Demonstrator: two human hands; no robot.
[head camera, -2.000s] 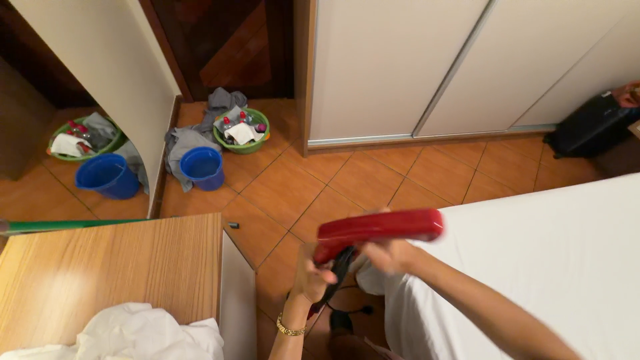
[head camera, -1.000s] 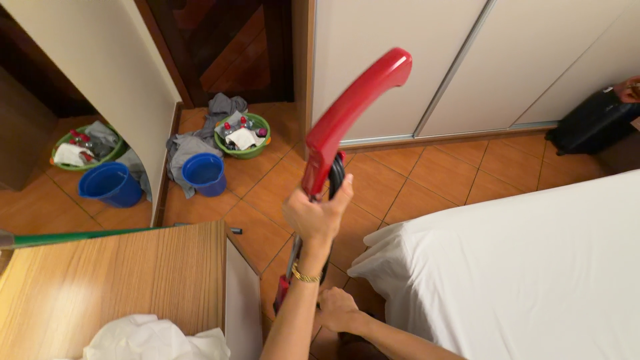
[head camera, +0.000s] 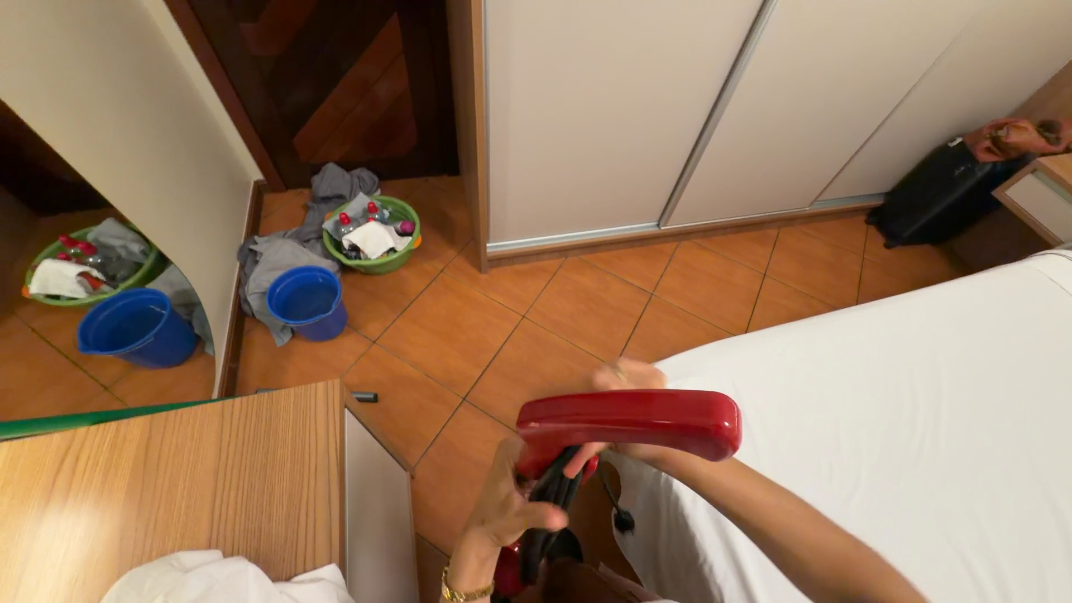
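Note:
A glossy red plastic handle of a corded floor appliance stands at lower centre, its curved end pointing right. Loops of black power cord hang just below it. My left hand, with a gold bracelet at the wrist, is wrapped around the handle's neck and the cord loops. My right hand is blurred and partly hidden behind the handle; whether it grips anything does not show. The cord's black plug dangles beside the bed. The appliance's lower red and black body shows only partly under my left hand.
A white-sheeted bed is at right, a wooden-topped cabinet with white cloth at lower left. A blue bucket, green basin and grey cloth lie near the door. Sliding wardrobe doors and a black suitcase stand beyond.
The red handle has swung down from its raised slant one second ago to lie nearly level. My right hand has moved up from low beside the appliance to behind the handle.

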